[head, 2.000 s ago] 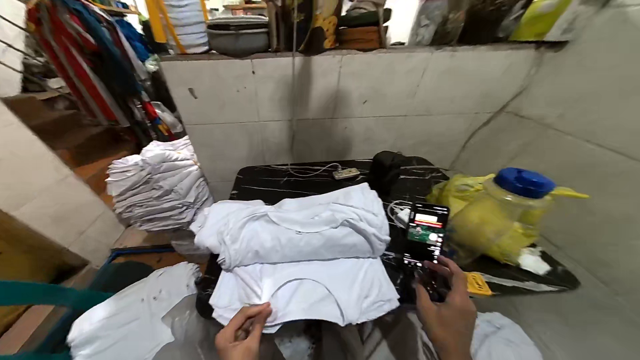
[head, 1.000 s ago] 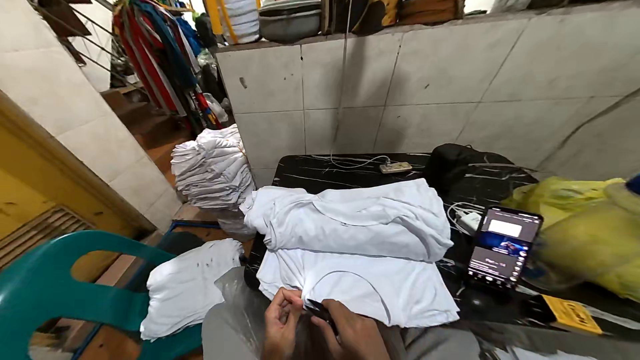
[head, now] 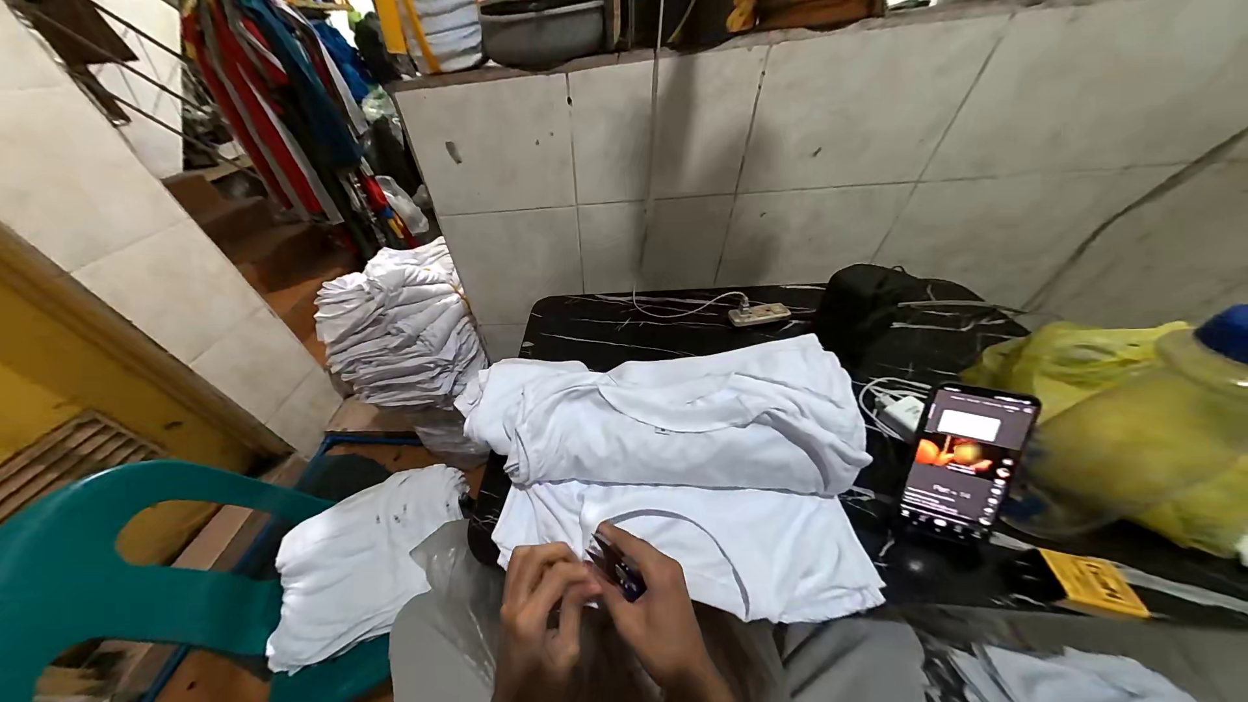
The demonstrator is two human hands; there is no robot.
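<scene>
Low in the middle of the view, my right hand (head: 648,604) holds a small dark pair of thread snips (head: 616,567), blades pointing up and left. My left hand (head: 548,604) is right beside it, its fingers pinched near the blades at the edge of a white shirt (head: 799,546); whether cloth is between them is hard to tell. This shirt lies flat with its round neckline towards me. Behind it, a thick folded bundle of white shirts (head: 673,429) rests on the black marble-patterned table (head: 604,327).
At right stand a lit smartphone (head: 965,463), a white charger (head: 902,413), a yellow box (head: 1092,582) and a blue-lidded jar (head: 1121,439) by a yellow bag (head: 1082,361). At left are a green plastic chair (head: 166,595) bearing white cloth (head: 366,556) and a white shirt stack (head: 400,331).
My right hand was near the phone two seconds ago; it has moved left to my left hand, with snips showing in it one second ago. The view has turned left.
</scene>
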